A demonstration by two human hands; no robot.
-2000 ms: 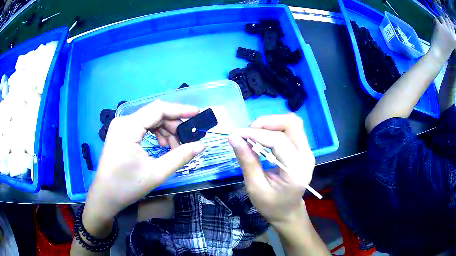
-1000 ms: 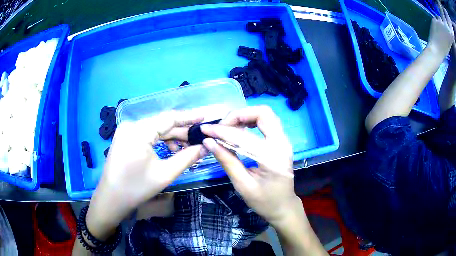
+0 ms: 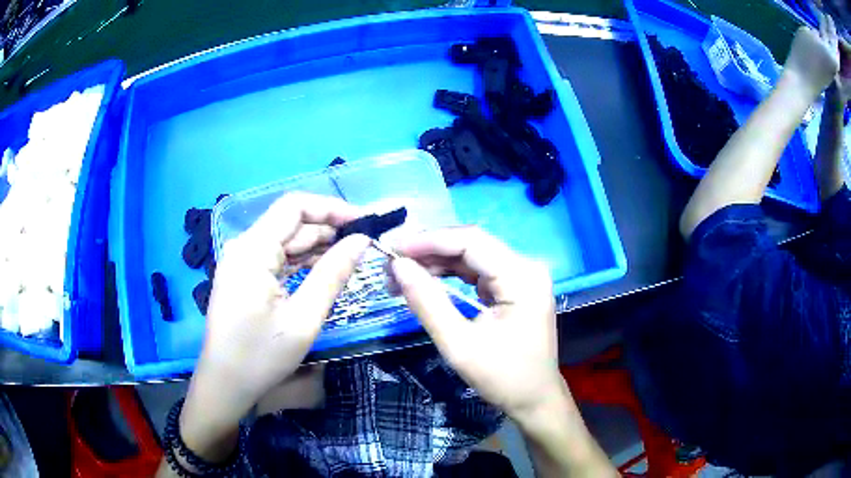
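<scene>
My left hand (image 3: 289, 271) holds a black plastic housing (image 3: 375, 223) between thumb and fingers, turned edge-on above the clear parts box. My right hand (image 3: 476, 303) is just to its right and pinches a thin white lead (image 3: 384, 249) that reaches the housing's lower side. Whether its tip is inside the housing cannot be told. A white length also shows below the right fingers. The clear parts box (image 3: 280, 194) holds many white-and-blue leads and stands in the large blue tray (image 3: 373, 40). A heap of black housings (image 3: 495, 140) lies at the tray's right.
More black pieces (image 3: 197, 245) lie at the tray's left. A blue tray of white parts (image 3: 47, 205) stands at the left. At the right, a person's arm (image 3: 760, 149) reaches over another blue tray with black parts (image 3: 690, 112). The green belt (image 3: 201, 35) runs beyond; red stools (image 3: 103, 439) stand below.
The housing has turned from face-on to edge-on. My right hand closed in on it, then drew slightly back, with the lead between its fingertips and the housing.
</scene>
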